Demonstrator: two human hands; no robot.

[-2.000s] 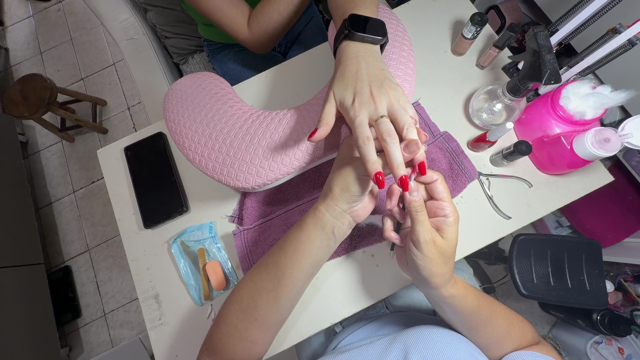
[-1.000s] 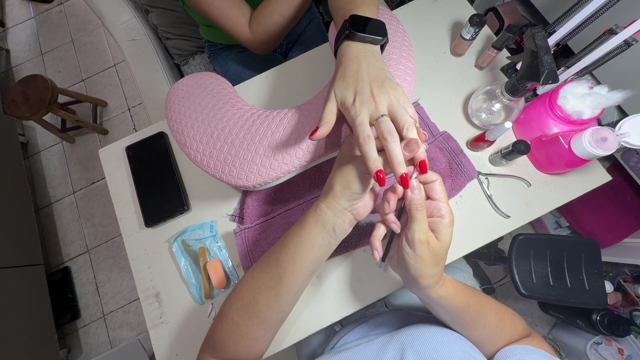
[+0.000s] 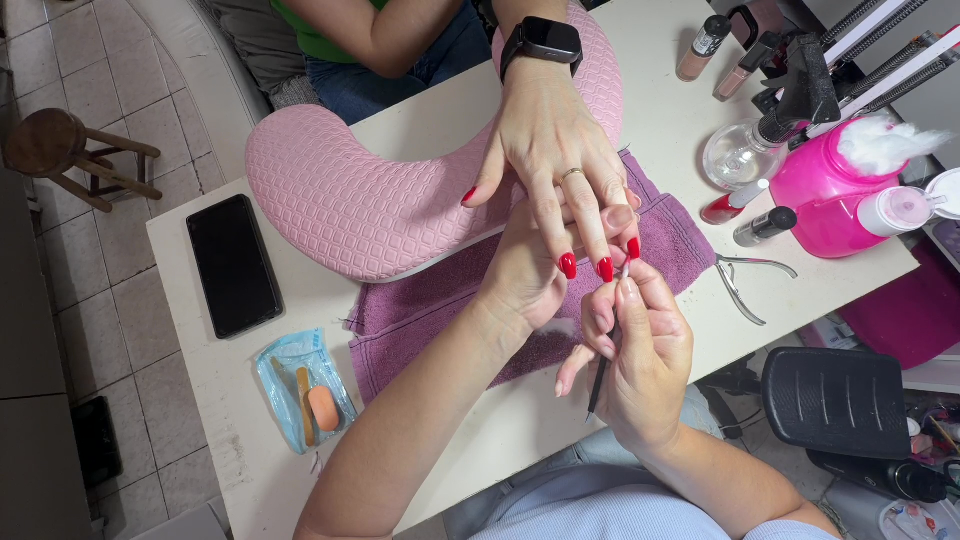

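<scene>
My left hand [image 3: 536, 274] is under another person's hand [image 3: 566, 142] and holds its fingers, whose nails are red. Between the thumb and fingers of my right hand [image 3: 641, 352] is a thin black stick tool [image 3: 598, 382]; its pale, cotton-like tip touches the red nail nearest that hand. The other person wears a black smartwatch [image 3: 550, 39] and a ring. Beneath the hands lie a purple towel [image 3: 420, 307] and a curved pink armrest cushion [image 3: 360, 202].
Metal cuticle nippers [image 3: 739, 281], a red polish bottle [image 3: 733, 202], a clear pump bottle [image 3: 742, 154] and a pink cotton holder [image 3: 840, 187] stand or lie at right. At left are a black smartphone [image 3: 234, 266] and a blue pouch [image 3: 289, 382] with a nail file and orange block.
The black stick tool, mostly hidden two seconds ago, now shows clearly in my right hand. My left hand keeps its hold on the other person's fingers.
</scene>
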